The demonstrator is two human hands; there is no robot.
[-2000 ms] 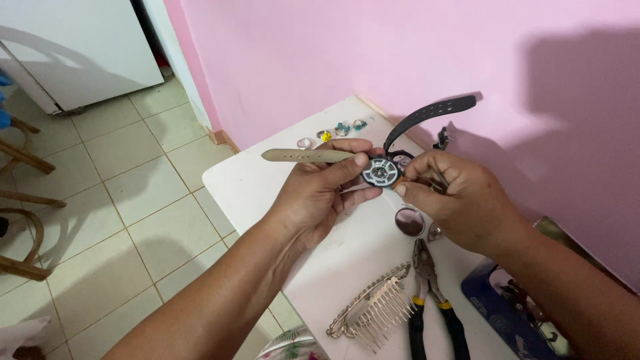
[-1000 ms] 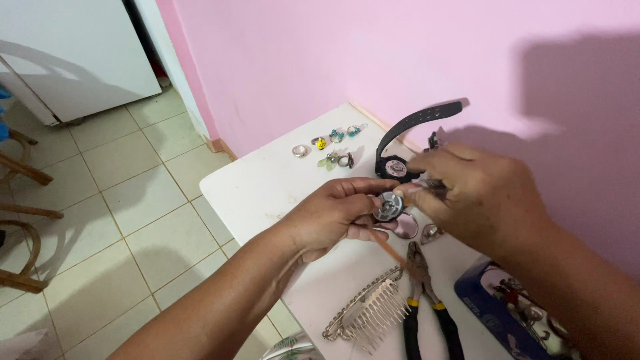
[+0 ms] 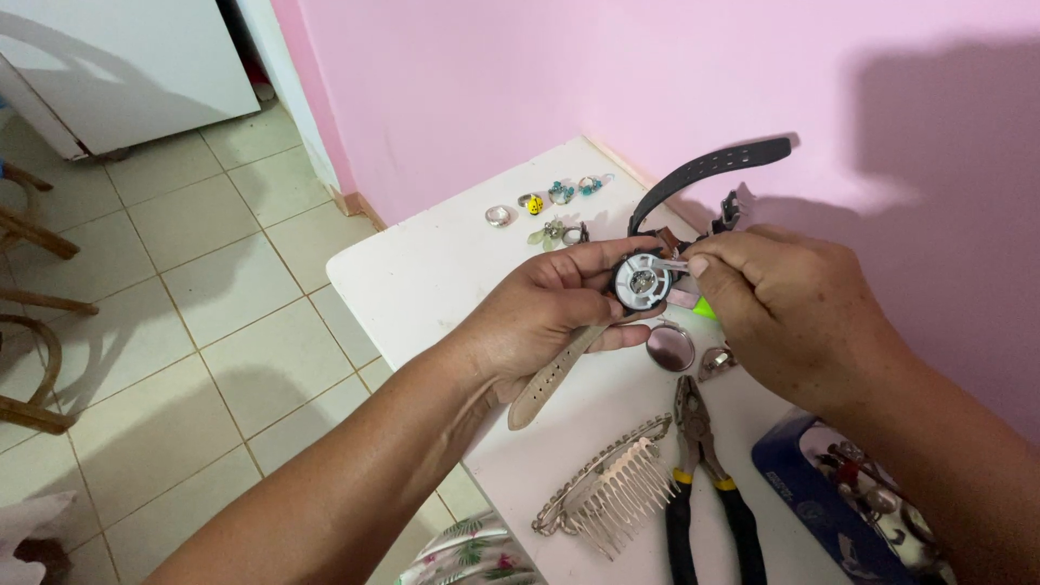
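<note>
An opened wristwatch (image 3: 642, 282), its inner ring and movement showing, sits in my left hand (image 3: 561, 296). A beige perforated watch strap (image 3: 556, 380) hangs from beneath that hand. Between thumb and forefinger my right hand (image 3: 784, 305) pinches a slim metal tool (image 3: 670, 265), probably tweezers, whose end touches the watch's edge. Behind the hands, a black watch strap (image 3: 715, 166) curves up against the wall. A round metal watch back (image 3: 670, 348) lies just below my left fingertips. Pliers (image 3: 695, 431) with black and yellow handles lie nearer me.
The white table (image 3: 422, 268) stands against a pink wall. Several rings (image 3: 532, 203) lie at its far side. A decorative metal hair comb (image 3: 621, 487) is left of the pliers. A blue tin (image 3: 821, 496) of jewelry stands at the right, under my right forearm.
Two seconds ago the beige strap pointed left above my left hand; now it hangs down toward me. My hands have kept together at the watch, which has been turned.
</note>
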